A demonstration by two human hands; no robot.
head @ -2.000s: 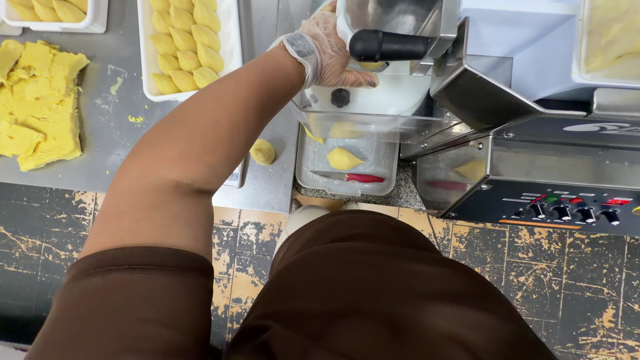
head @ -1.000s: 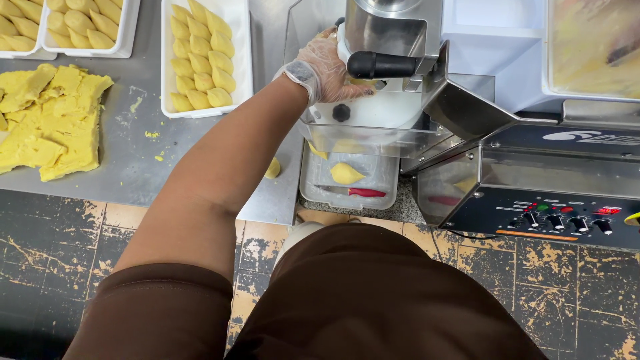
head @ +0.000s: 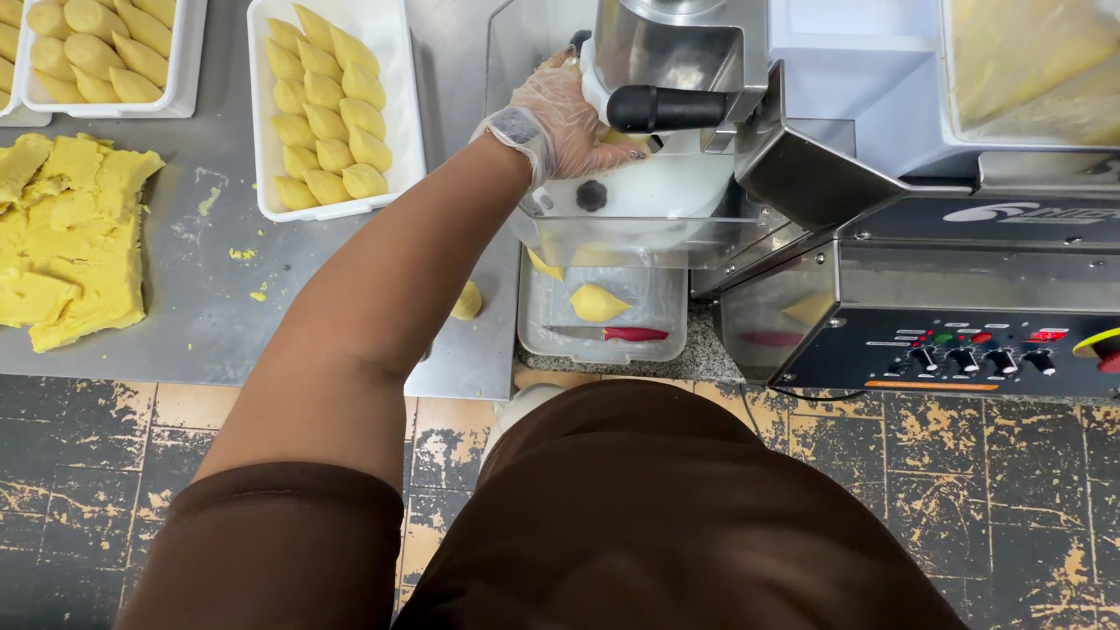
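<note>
My left hand (head: 573,131), in a clear plastic glove, is at the white outlet part (head: 597,83) of a steel dough-forming machine (head: 962,280), left of a black handle (head: 669,108). A bit of yellow dough (head: 619,137) shows by the thumb; the outlet hides some fingers, so the grip is unclear. Beneath the hand are a white disc (head: 665,188) and a clear plastic guard (head: 647,241). Below the guard, a tray (head: 605,354) holds a pointed dough piece (head: 598,303) and a red-handled knife (head: 635,334). My right hand is out of view.
On the steel table at left, a white tray (head: 262,166) holds rows of pointed dough pieces, with another filled tray (head: 188,79) at upper left. A yellow dough slab (head: 79,245) lies nearer. One dough piece (head: 468,300) sits by the table's right edge. Control knobs (head: 962,359) face forward.
My left hand stays at the machine outlet, with only slight movement of its fingers visible. The view has shifted a little.
</note>
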